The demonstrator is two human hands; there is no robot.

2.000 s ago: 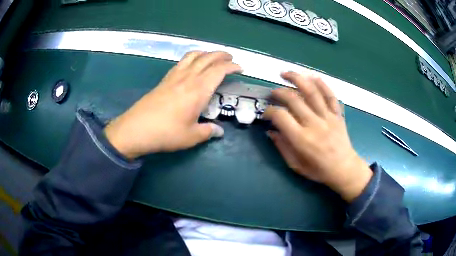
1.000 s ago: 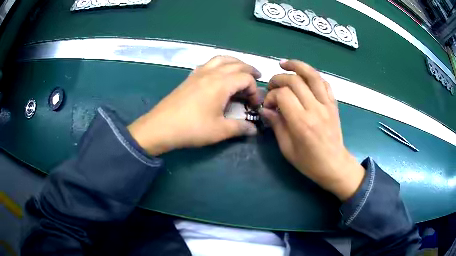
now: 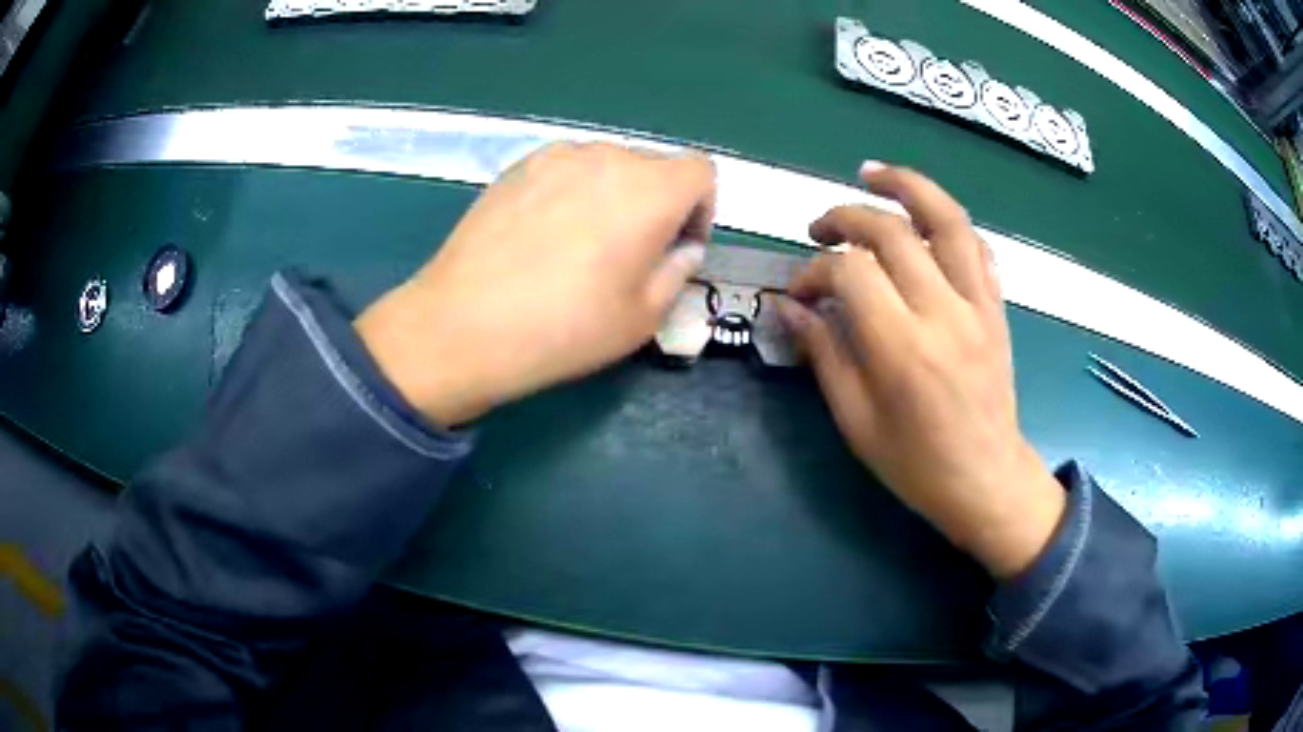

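Observation:
A grey metal housing (image 3: 757,268) lies on the dark-green surface in front of me, back edge away from me, pale lobes towards me. A small black and silver toothed wheel (image 3: 732,330) sits in the gap between two lobes. My left hand (image 3: 550,272) is on the housing's left part, fingers curled, thumb and fingertips at its edge. My right hand (image 3: 915,358) is at the right part, thumb and index finger closed at a lobe, other fingers raised. Both hands hide the housing's ends; whether a small part is between the fingers is hidden.
A ringed housing (image 3: 965,93) lies at the back right, another (image 3: 400,9) at the back left, a third (image 3: 1275,236) at the far right. Silver tweezers (image 3: 1143,396) lie right. A dark ring (image 3: 167,279) and silver ring (image 3: 93,305) lie left. A silver-white strip (image 3: 343,132) runs behind.
The back housings have moved right. My left hand has shifted slightly left and its fingers have curled; my right hand has moved slightly right, so more of the held housing shows between them.

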